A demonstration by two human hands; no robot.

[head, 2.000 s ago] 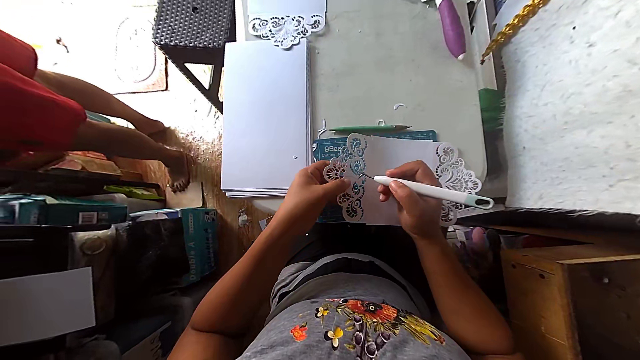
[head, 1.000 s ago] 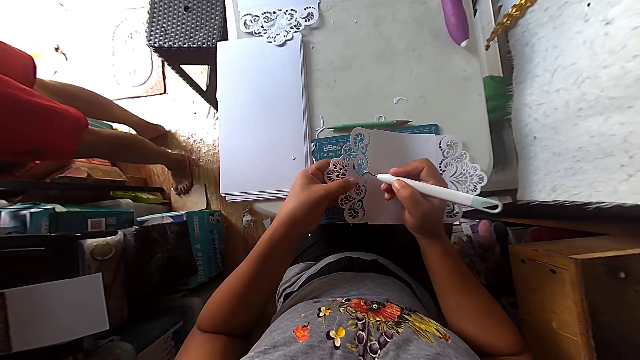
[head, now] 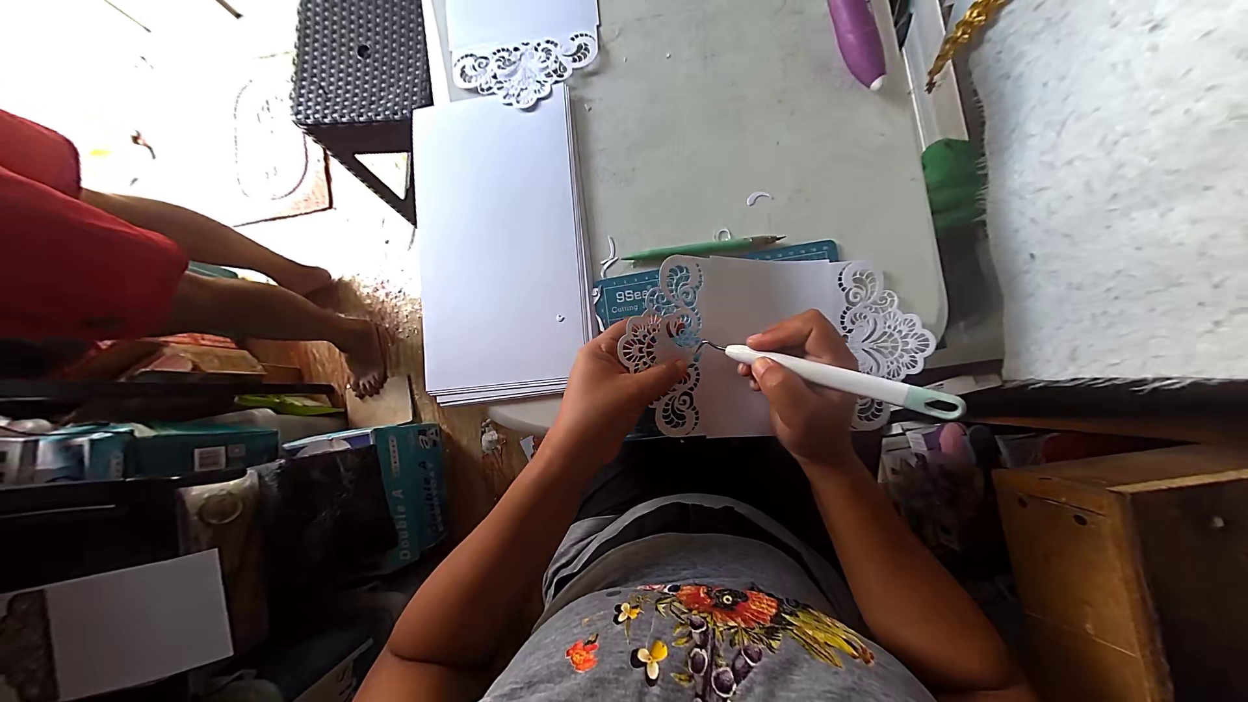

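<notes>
A white paper card with lace-like cut-out ends [head: 765, 288] lies over a teal cutting mat [head: 814, 252] at the table's near edge. My left hand [head: 619, 385] pinches the card's left lace end between thumb and fingers. In my right hand [head: 804, 390] is a white weeding hook tool [head: 838, 378] with a pale green end; its bent metal tip is at the inner edge of the left lace. A green pen-like craft tool [head: 697, 249] lies just beyond the card, with small curled paper scraps [head: 609, 255] around it.
A stack of white paper [head: 497, 244] stands left of the mat, with another lace-edged card [head: 526, 68] beyond it. A purple tool [head: 856, 39] lies at the far right. A black woven stool [head: 361, 63] adjoins the table. Another person's legs [head: 263, 312] are at left; a wooden cabinet [head: 1063, 546] is at right.
</notes>
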